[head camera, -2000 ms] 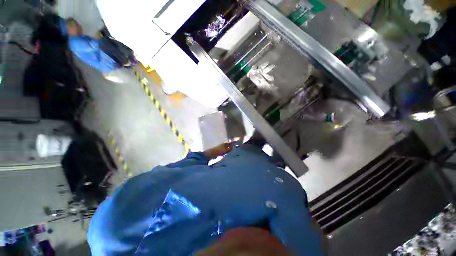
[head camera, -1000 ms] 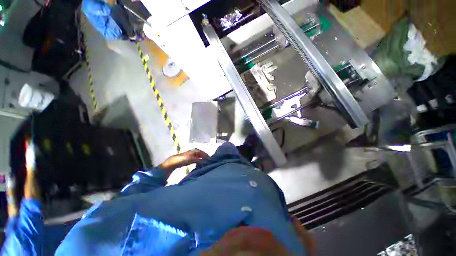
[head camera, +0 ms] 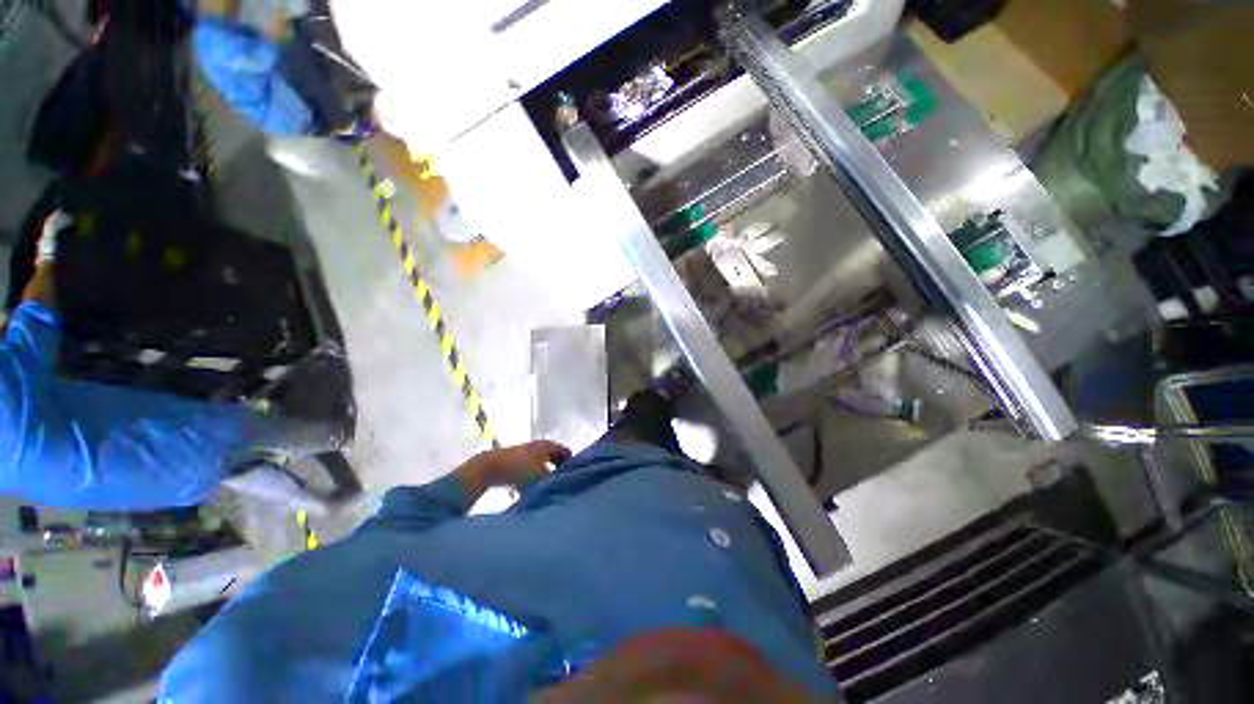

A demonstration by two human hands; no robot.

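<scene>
My left hand (head camera: 516, 462) is bare and small at the left front edge of my blue smock (head camera: 591, 550). Its fingers are partly hidden, and I cannot tell whether they hold anything. My right hand is not in view. Ahead is a board conveyor with two long silver rails (head camera: 708, 358). A white glove-like item (head camera: 747, 253) lies low between the rails. No hand of mine touches the conveyor.
A black slotted rack (head camera: 963, 605) stands at the lower right. A person in blue (head camera: 110, 426) is at the left beside a large black object (head camera: 179, 275); another person (head camera: 255, 69) is farther up. Yellow-black tape (head camera: 420, 289) marks the floor.
The view has shifted and turned slightly. The person at the left and the black object sit higher in view than a second ago. My left hand stays by my smock.
</scene>
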